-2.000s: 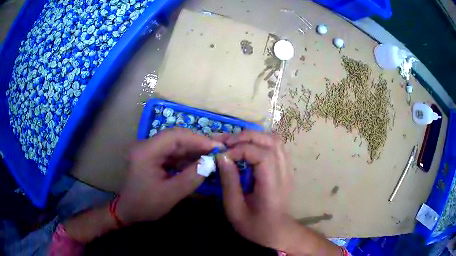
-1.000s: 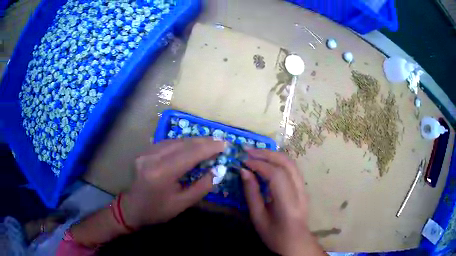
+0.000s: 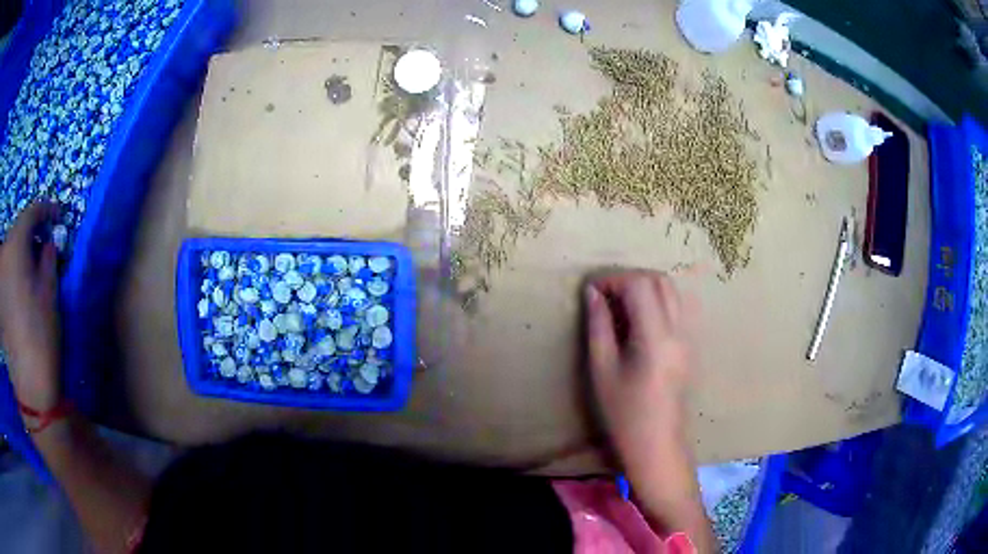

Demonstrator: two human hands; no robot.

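My left hand [image 3: 30,308] is at the far left, over the inner edge of the large blue tote [image 3: 146,130] full of blue-and-white parts. Its fingers are curled, with a small pale spot at the fingertips; whether it holds a part is unclear. My right hand [image 3: 641,352] is above the cardboard, below the brass pins [image 3: 650,152], fingers bent and slightly blurred; no held thing can be made out. The small blue tray [image 3: 406,325] full of blue-and-white parts stands between my hands, nearer the left one.
A lighter cardboard square [image 3: 293,152] lies behind the tray, with a round white cap [image 3: 417,71] on it. At right are a squeeze bottle [image 3: 845,137], a phone [image 3: 888,195], a thin metal rod [image 3: 829,290] and another blue bin [image 3: 948,271]. A crumpled tissue [image 3: 772,39] lies farther back.
My hands have parted from over the small tray. The left has moved left to the large tote, the right onto the cardboard. The view has shifted, leaving the tray uncovered.
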